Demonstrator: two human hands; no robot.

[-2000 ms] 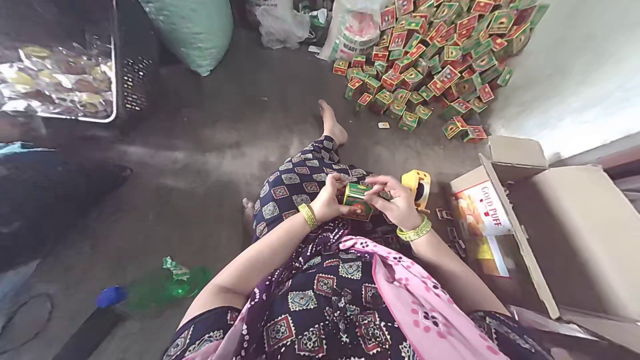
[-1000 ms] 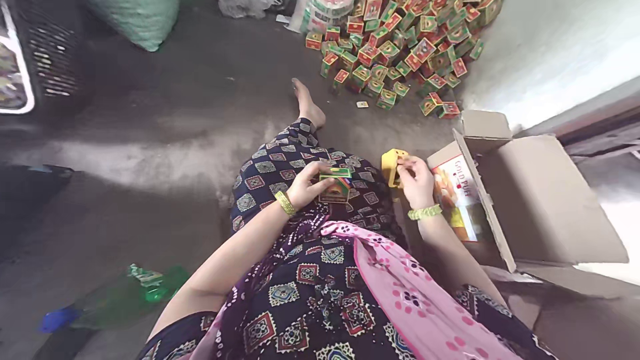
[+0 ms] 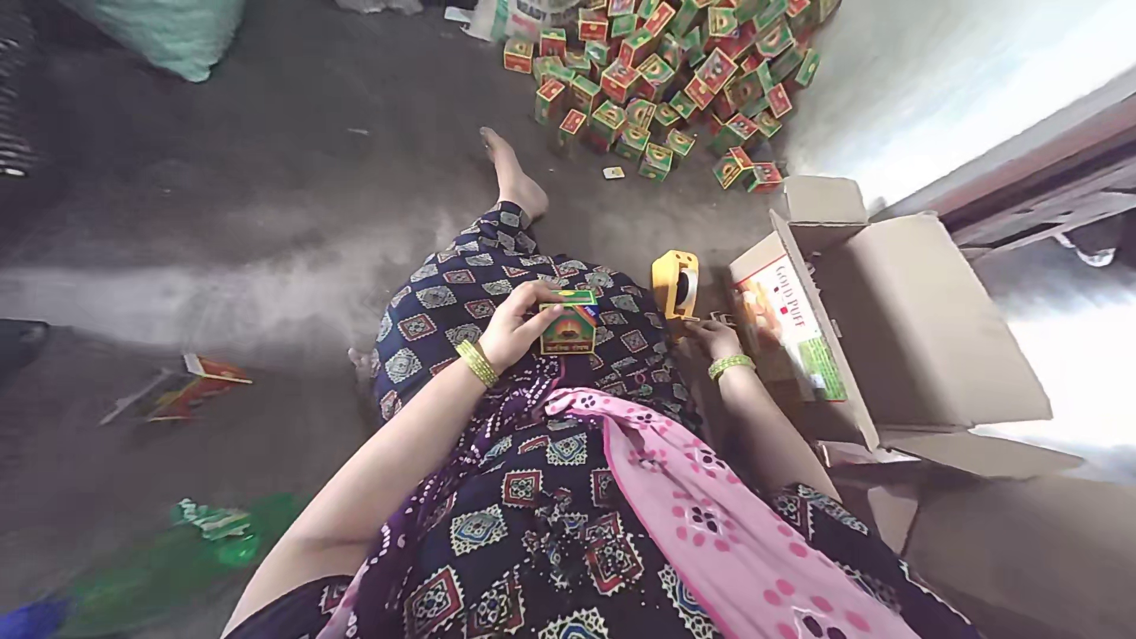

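My left hand [image 3: 522,325] holds a small green and red printed carton [image 3: 569,330] upright over my lap, with fingers on its top and left side. Beside my right knee stands a yellow tape dispenser [image 3: 666,282] with a roll in it. My right hand [image 3: 713,337] is low, just below the near end of the dispenser; whether its fingers hold anything is too small to tell. Yellow-green bangles circle both wrists.
A heap of similar small cartons [image 3: 657,80] lies on the floor ahead. To the right is an open cardboard box [image 3: 923,328]. A green plastic bottle [image 3: 177,559] and a flat red and green carton piece [image 3: 200,388] lie at left, a pale green sack [image 3: 169,31] farther off.
My right hand has moved from the carton to the tape dispenser, then down to its near end. My left hand keeps hold of the carton. The view has shifted.
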